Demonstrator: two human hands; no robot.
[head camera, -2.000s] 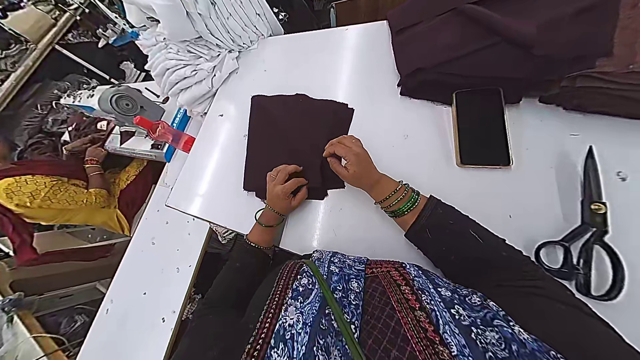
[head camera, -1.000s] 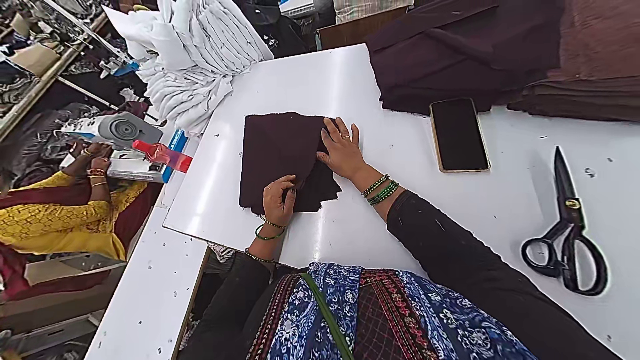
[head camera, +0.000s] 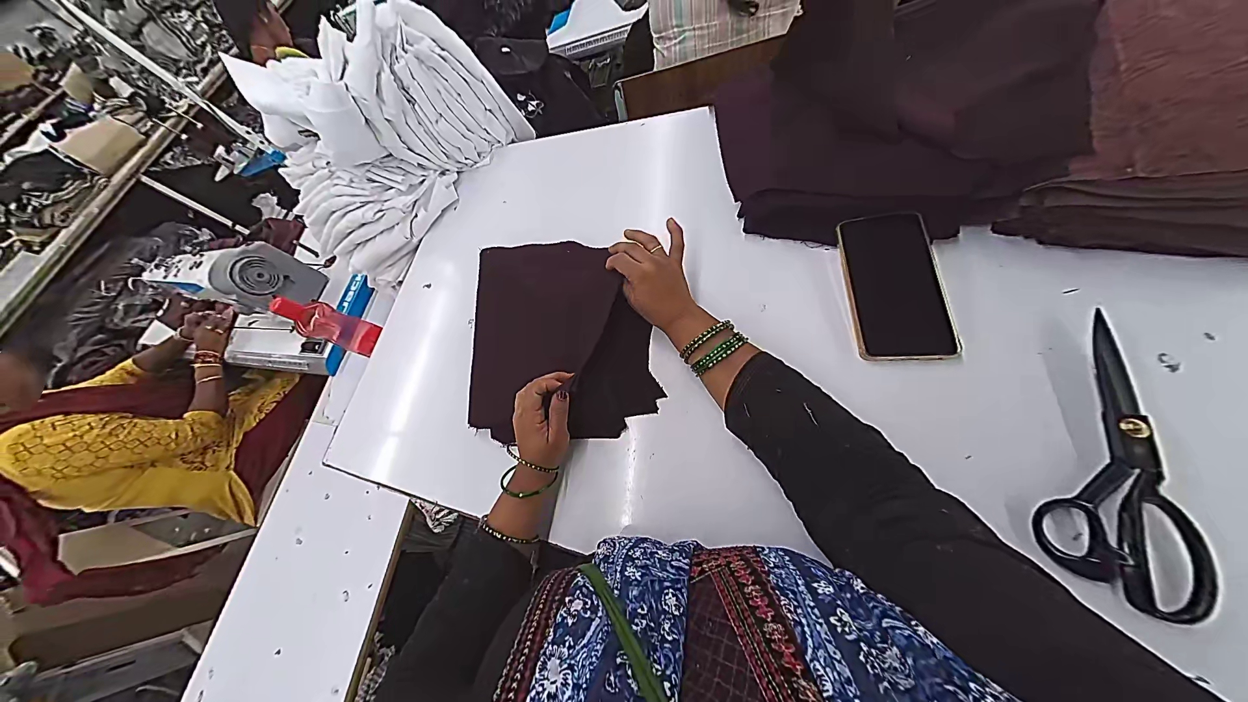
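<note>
A small stack of dark maroon fabric pieces (head camera: 536, 322) lies on the white tabletop (head camera: 546, 200) in front of me. My left hand (head camera: 542, 421) pinches the near edge of the upper piece between thumb and fingers and lifts it a little, so a fold runs across the stack. At the stack's far right corner, my right hand (head camera: 655, 277) has its thumb and fingers on the cloth, with other fingers raised. Whether it grips the corner or only touches it, I cannot tell.
Black-handled fabric shears (head camera: 1131, 468) and a smartphone (head camera: 897, 288) lie at the right. Folded dark cloth (head camera: 907, 127) is piled behind them. White fabric pieces (head camera: 390, 127) are heaped at the back left. A co-worker (head camera: 136, 439) sits at a sewing machine (head camera: 263, 283) on the left.
Two seconds ago both hands were at the stack's near right part. My right hand has moved to the far right corner; my left now lifts an edge of the upper piece.
</note>
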